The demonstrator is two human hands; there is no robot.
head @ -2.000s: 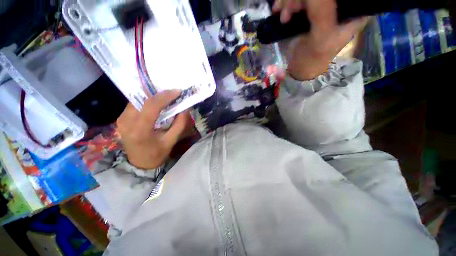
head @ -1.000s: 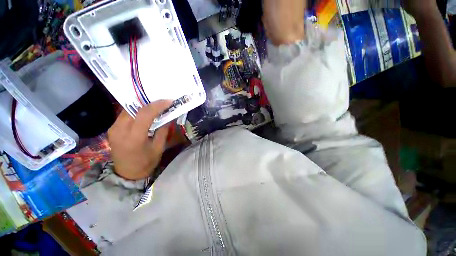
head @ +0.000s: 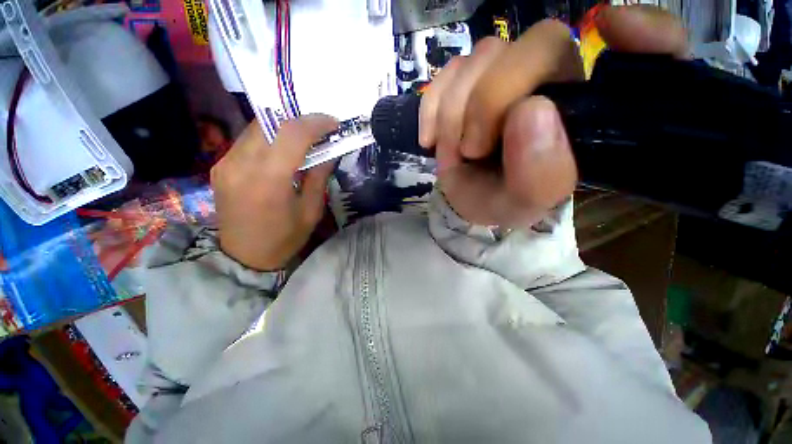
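My left hand [head: 269, 191] grips the lower end of a white housing shell [head: 334, 65], thumb over its rim near a small circuit board [head: 347, 130]. Red, black and blue lead wires [head: 283, 65] run along the inside of the shell; its top is cut off by the picture's edge. My right hand [head: 504, 130] is closed around a thick black electric screwdriver [head: 643, 126], held level, its front end at the board end of the shell. The driver's narrow tip is not clearly visible, so contact with a screw cannot be told.
A second white housing shell [head: 56, 130] with a dark wire and small board lies at the left, beside a black and white part [head: 148, 117]. A silver metal box [head: 434, 12] stands behind the shell. Colourful printed sheets [head: 52, 269] cover the bench. A brown carton [head: 621, 238] is at the right.
My right hand has come back from the top of the picture with the black screwdriver and brought it to the shell's lower end. The held shell sits higher and slightly further right in view.
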